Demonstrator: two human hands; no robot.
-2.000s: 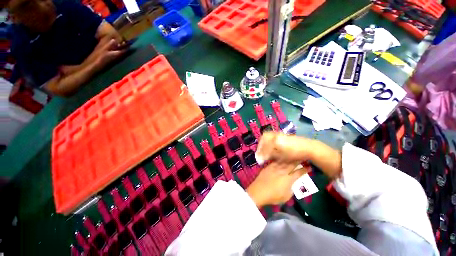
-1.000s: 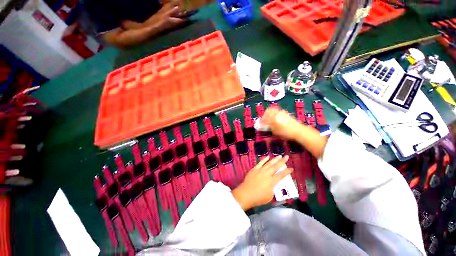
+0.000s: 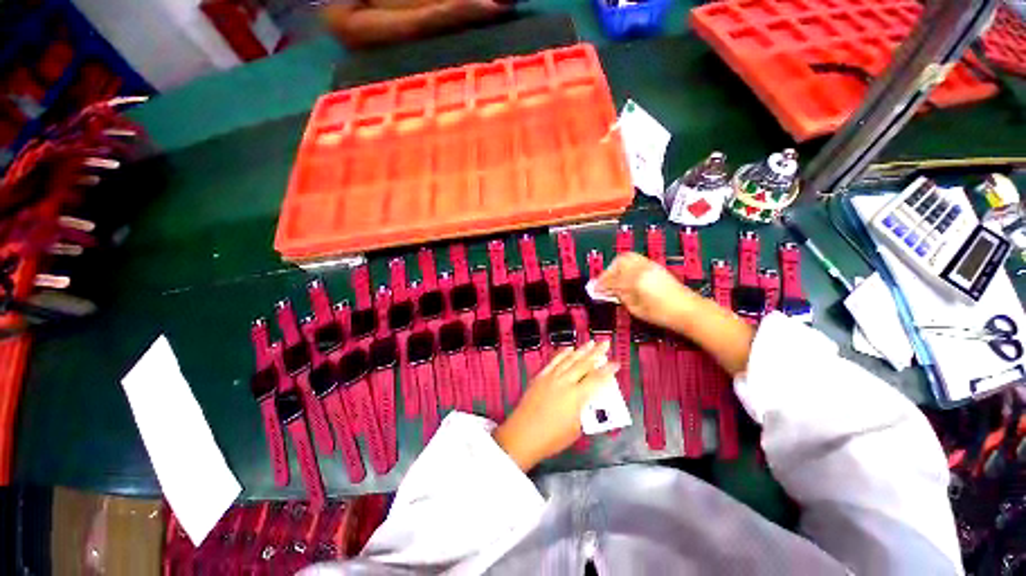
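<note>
Crimson-strapped wristwatches with dark square faces [image 3: 452,338] lie side by side in two overlapping rows on the green bench. My right hand [image 3: 647,290] pinches a small crumpled white cloth [image 3: 602,293] at the upper row, right of the middle; it hides the watch under it. My left hand [image 3: 554,411] is low over the straps below the lower row, fingers pointing up and right. It has a small white card [image 3: 605,407] with a dark spot at its fingers; how it grips the card is partly hidden.
An empty orange tray [image 3: 461,158] lies behind the watches. Two bottles [image 3: 700,194], a calculator [image 3: 943,234], scissors [image 3: 1001,335] and a clipboard [image 3: 965,366] are at right. A long white paper strip [image 3: 180,439] lies left. A metal post [image 3: 900,96] stands back right. Another person's forearm shows at top.
The view has swung left, showing more of the left bench and filled trays. My right hand with the cloth has shifted along the upper row. The card has stayed with my left hand.
</note>
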